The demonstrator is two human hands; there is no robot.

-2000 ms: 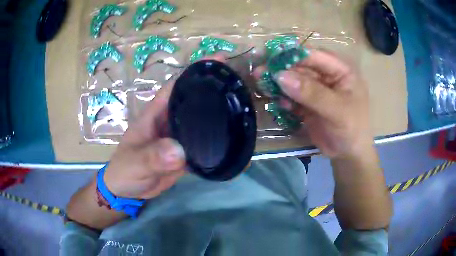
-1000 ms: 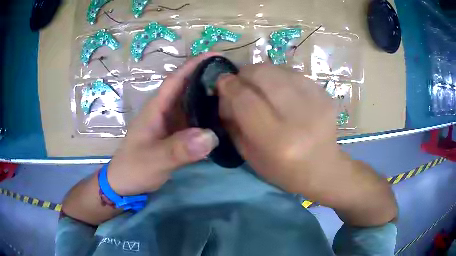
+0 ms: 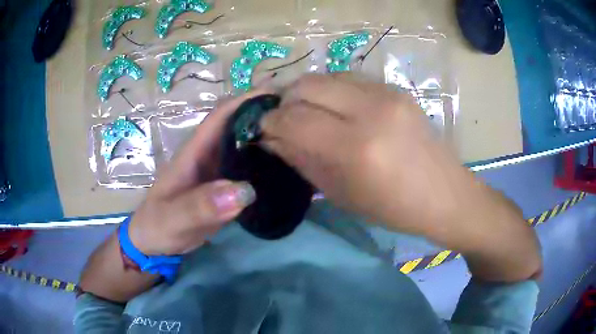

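Note:
My left hand (image 3: 189,189) holds a black oval shell (image 3: 271,196) from its left side, thumb on the near rim. The shell is tilted above the bench's front edge. A dark green circuit board (image 3: 247,125) lies inside the shell's upper end. My right hand (image 3: 353,143) reaches over the shell from the right, its fingertips at the board; it is blurred and hides part of the board and shell. Whether the fingers grip the board cannot be told. Behind the hands, a clear blister tray (image 3: 176,130) holds several bright green crescent boards (image 3: 183,64) with dark wire leads.
A brown cardboard sheet (image 3: 493,124) lies under the tray. A black shell (image 3: 52,26) lies at the far left and another (image 3: 480,25) at the far right. Shiny clear trays (image 3: 575,91) lie at the right edge. The bench's white front edge (image 3: 516,160) curves below.
The right hand has moved from the tray side, where it held a green board, to the shell's opening. The board is now inside the shell. The shell has turned and tilted in the left hand.

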